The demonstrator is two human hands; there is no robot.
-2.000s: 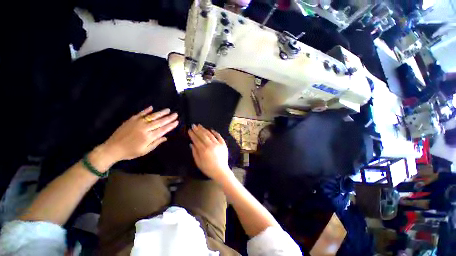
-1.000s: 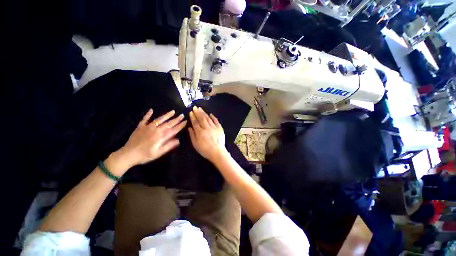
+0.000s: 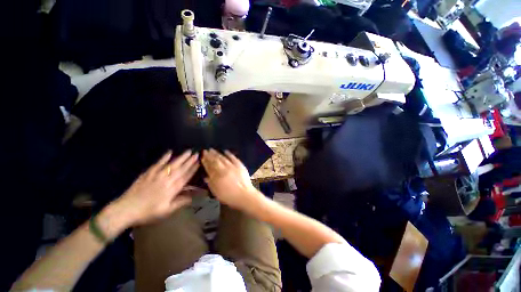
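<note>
A large black garment panel [image 3: 131, 125] lies over the machine bed and passes under the presser foot [image 3: 201, 112] of the cream-white JUKI sewing machine [image 3: 257, 65]. My left hand [image 3: 160, 188] lies on the panel's near part, fingers spread, slightly blurred, with a ring and a green bracelet. My right hand [image 3: 227, 175] lies beside it, fingertips on the cloth just right of my left hand's. Both hands are below the presser foot, near the cloth's front edge. The needle tip cannot be made out against the dark cloth.
Small dark snips [image 3: 281, 118] lie on the bed under the arm. A large black work bundle [image 3: 360, 154] is right of the machine. A wooden stool top [image 3: 409, 258] stands at lower right. A pink thread cone [image 3: 236, 7] is behind the machine.
The black panel has moved further under and past the presser foot, covering more of the bed. Both hands are now nearer my lap, farther from the foot. The camera view has also shifted.
</note>
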